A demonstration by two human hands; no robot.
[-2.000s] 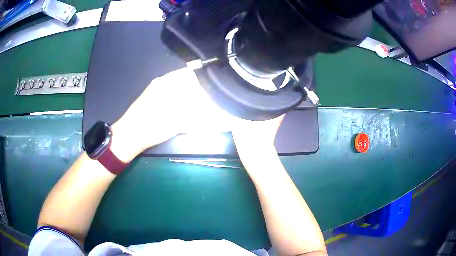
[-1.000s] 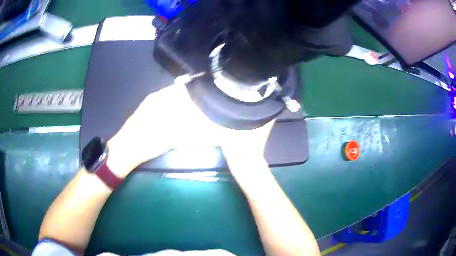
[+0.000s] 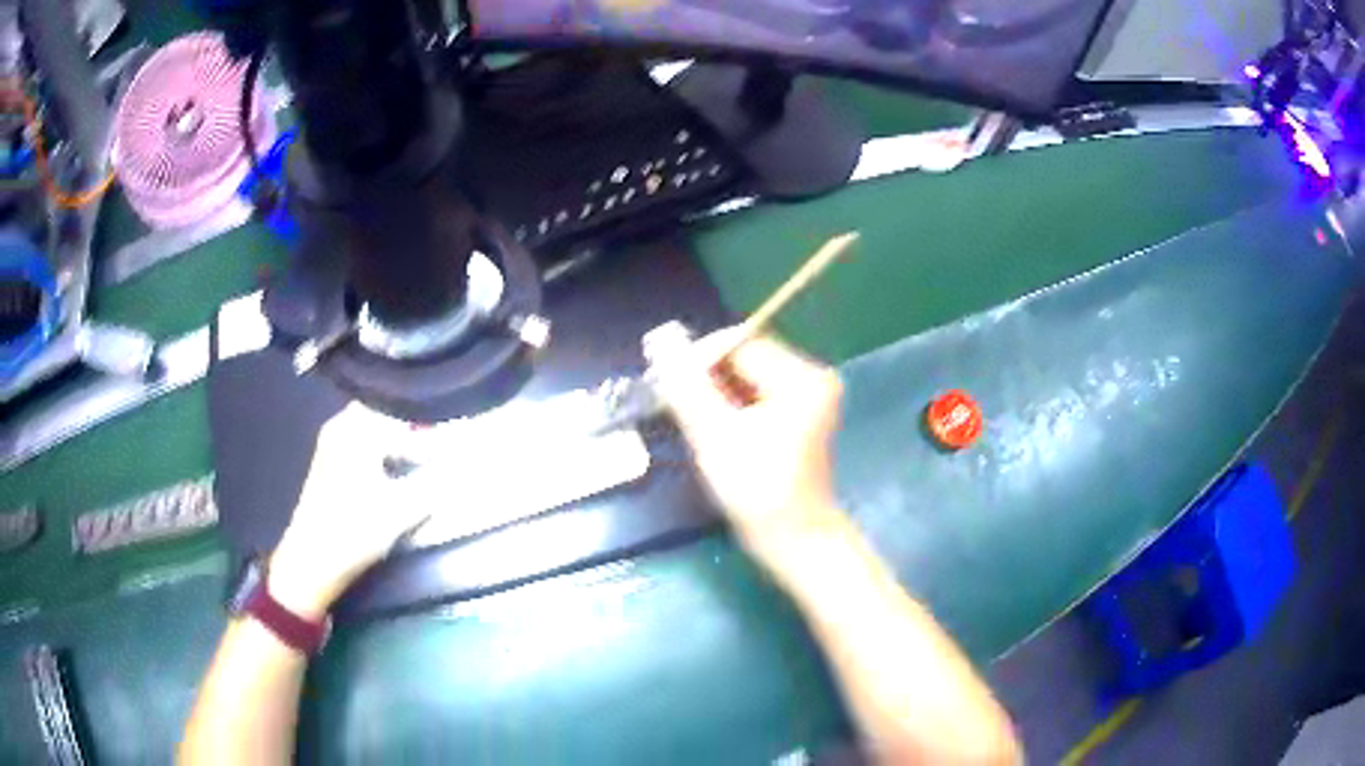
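Note:
My right hand [image 3: 756, 427] is right of the microscope, closed round a thin tan stick [image 3: 804, 285] that points up and right. Its thumb and finger are at the right end of a silver strip fixture [image 3: 606, 401]. My left hand [image 3: 347, 494] is at the left end of a bright white bar [image 3: 532, 486], its fingers partly washed out by glare; its exact grip is unclear. Bar and strip lie over the black pad [image 3: 270, 434] below the microscope ring light [image 3: 427, 359]. An orange-red cap [image 3: 955, 421] lies right of my right hand.
Another strip fixture [image 3: 145, 518] lies left of the pad. A dark slotted strip [image 3: 53, 706] is at lower left. A keyboard [image 3: 621, 180], a monitor [image 3: 808, 30] and a pink fan [image 3: 187, 127] stand behind. A blue stool [image 3: 1198, 584] is beyond the bench edge.
The view has swung to the right and up. My right hand has come out from under the ring light and the stick now shows. The white bar and the strip's right end have come into view.

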